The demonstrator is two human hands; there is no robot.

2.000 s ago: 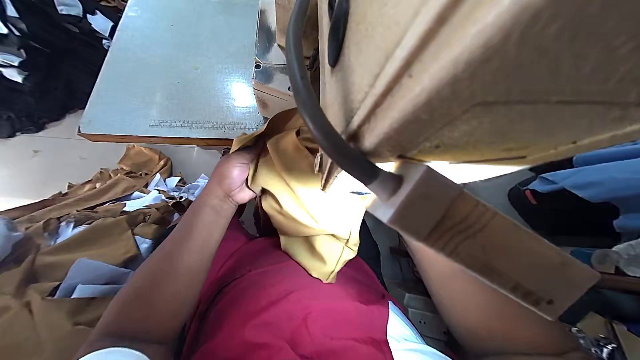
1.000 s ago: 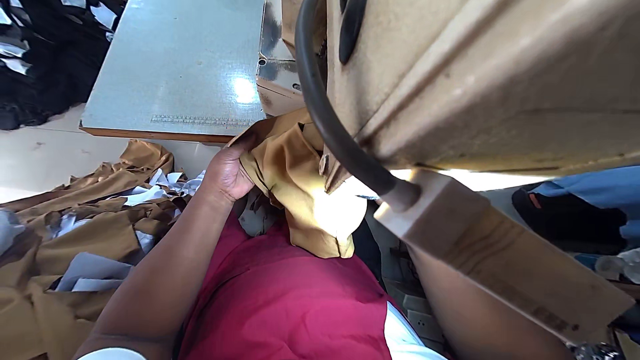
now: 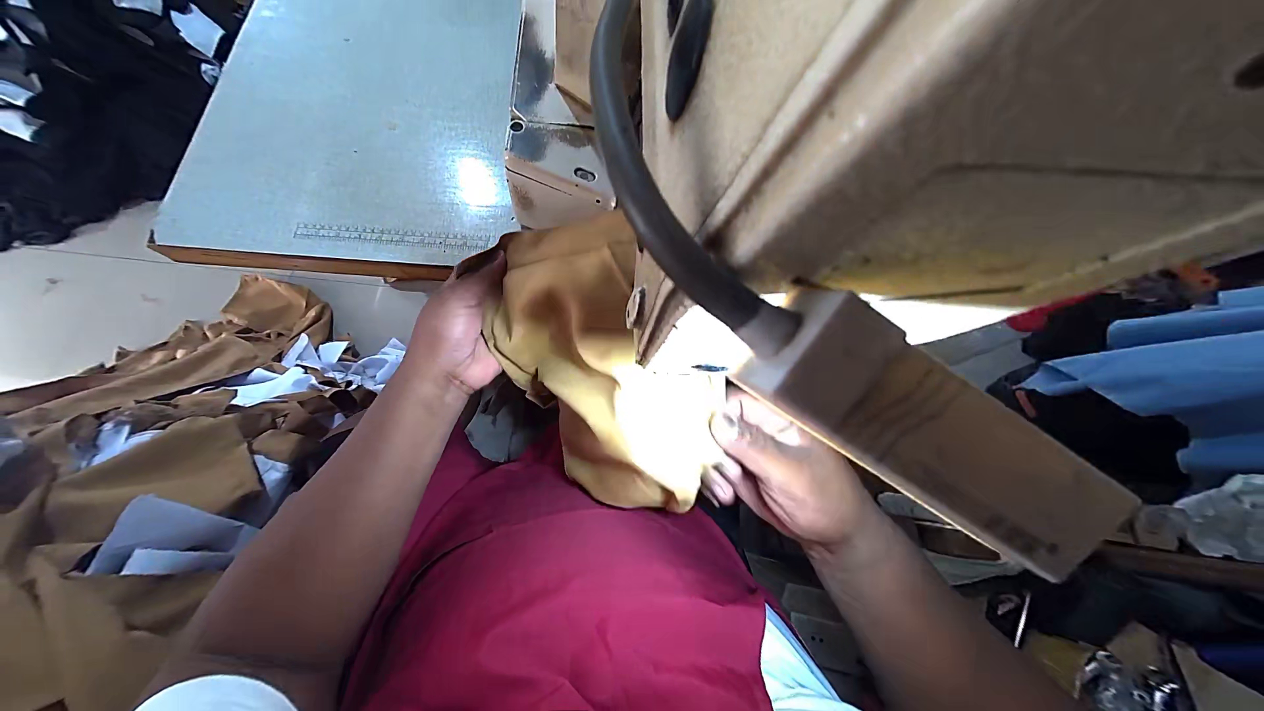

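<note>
A piece of mustard-brown fabric [image 3: 568, 326] hangs beneath the head of an industrial sewing machine [image 3: 889, 148], its lower right part washed out by bright light. My left hand [image 3: 459, 331] grips the fabric's upper left edge, thumb on top and some fingers hidden. On the other side, my right hand [image 3: 785, 464] pinches the fabric's right edge between thumb and fingers, just below the beige lamp-like housing [image 3: 938, 434] with its thick dark cable [image 3: 657, 212]. The needle area is hidden by the machine and glare.
A pale work table [image 3: 346, 128] with a printed ruler scale [image 3: 395, 237] stands at the upper left. Mustard fabric pieces [image 3: 148, 474] and white scraps lie below it on the left. Dark cloth [image 3: 89, 118] is piled at the far upper left; blue cloth [image 3: 1165, 365] lies at the right.
My right hand, hidden behind the housing before, now shows at the fabric's right edge. My left hand keeps its hold on the fabric.
</note>
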